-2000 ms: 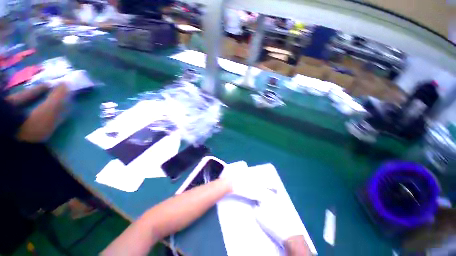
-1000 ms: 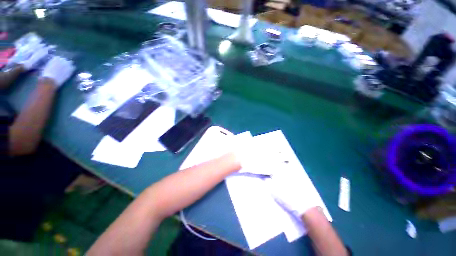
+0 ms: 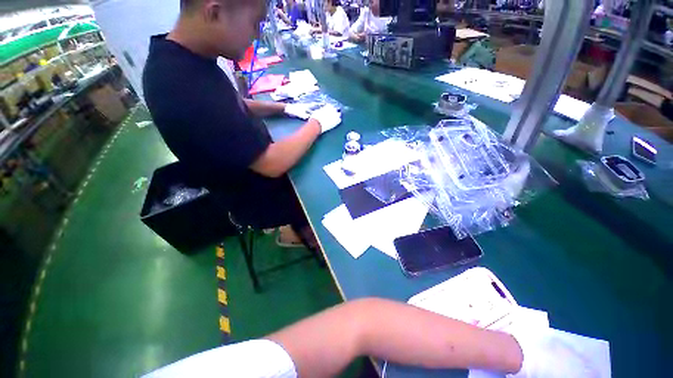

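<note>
My left forearm crosses the lower middle. My left hand (image 3: pixel 547 357), in a white glove, is at the lower right over white paper (image 3: pixel 592 350). It is washed out against the paper, so its fingers and any hold cannot be told. My right hand is out of the picture. A pale, phone-shaped piece with a dark slot (image 3: pixel 466 292) lies beside my forearm, which partly covers it. A black phone (image 3: pixel 437 250) lies flat above it.
White sheets (image 3: pixel 356 230) and a dark flat sheet (image 3: pixel 371 193) lie left of crinkled bags with clear parts (image 3: pixel 470 159). A metal post (image 3: pixel 547 68) stands behind. A gloved person (image 3: pixel 214 118) sits at the left bench edge, beside a black bin (image 3: pixel 175 236).
The view has swung left, showing the seated person and the floor. My right hand and the blue-rimmed round container have left the picture. My left hand remains at the white papers.
</note>
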